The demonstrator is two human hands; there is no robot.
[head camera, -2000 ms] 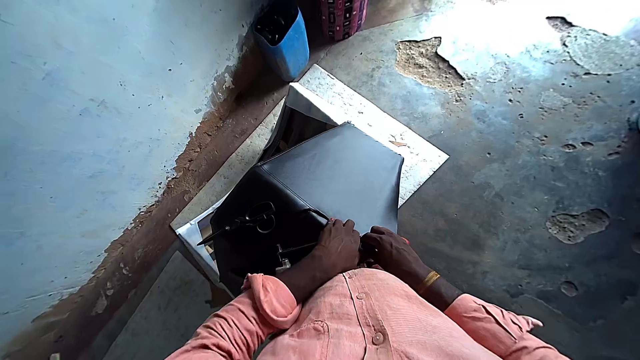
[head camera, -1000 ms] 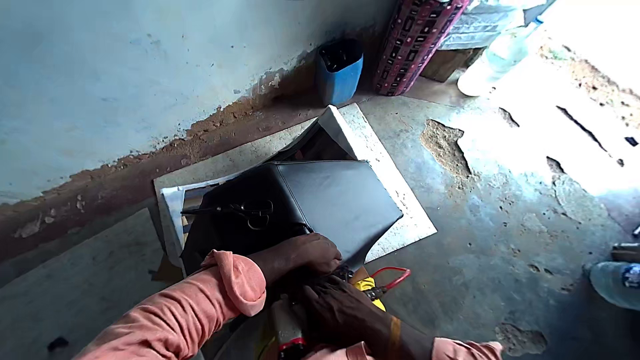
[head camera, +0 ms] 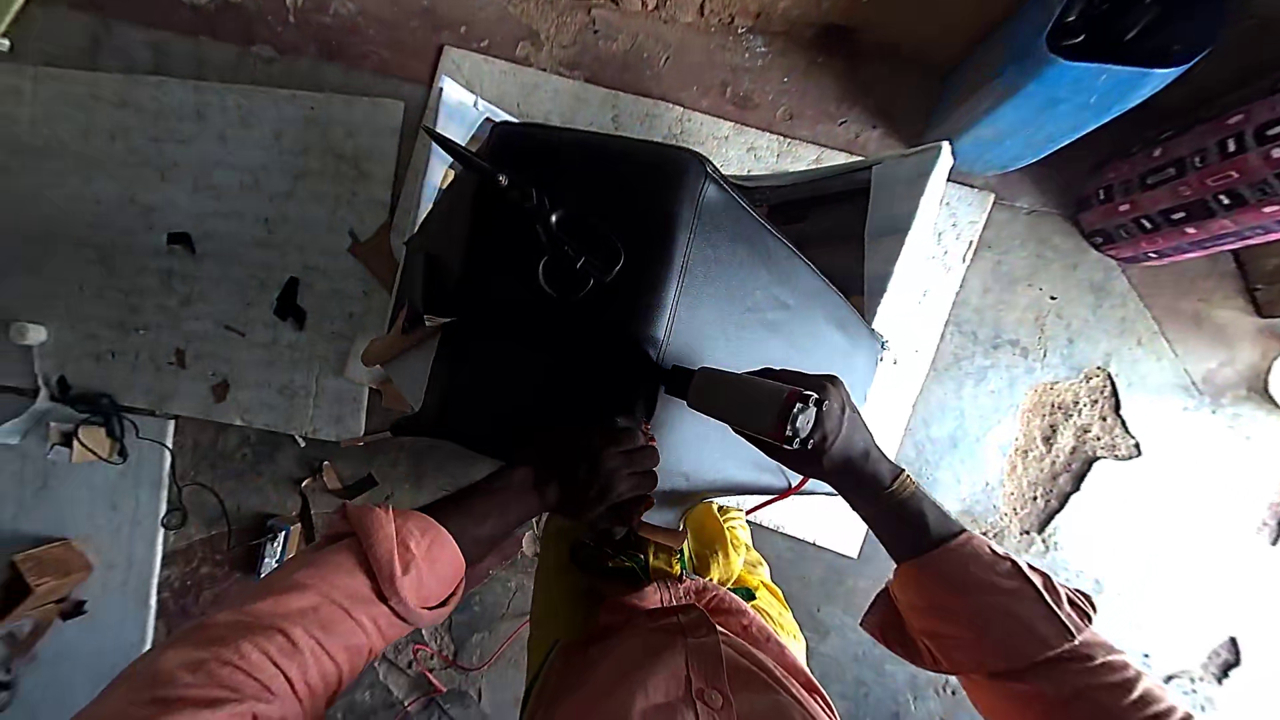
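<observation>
My right hand point(head camera: 825, 430) grips a handheld power tool point(head camera: 750, 405) with a pale cylindrical body; its dark tip touches or nearly touches the seam of a black leather-like cover point(head camera: 760, 300). A red cord shows below that hand. At the cover's lower edge, my left hand point(head camera: 610, 470) has its fingers curled on the dark material; shadow hides exactly what they hold. Black-handled scissors point(head camera: 580, 255) lie on the dark top of the covered piece, near a dark pointed tool point(head camera: 465, 155). A white-edged board point(head camera: 905, 260) stands partly beneath the cover.
A blue plastic container point(head camera: 1060, 90) and a pink patterned box or bag point(head camera: 1190, 185) stand at the upper right. Flat grey boards point(head camera: 200, 220) with dark scraps lie at left. Black wire point(head camera: 170, 490) and cardboard pieces point(head camera: 50, 570) are at lower left. The floor has a broken patch point(head camera: 1070, 440).
My right hand has come up onto the cover with the power tool, which shows near my hands low in the frame one second ago. The view has shifted strongly and come closer.
</observation>
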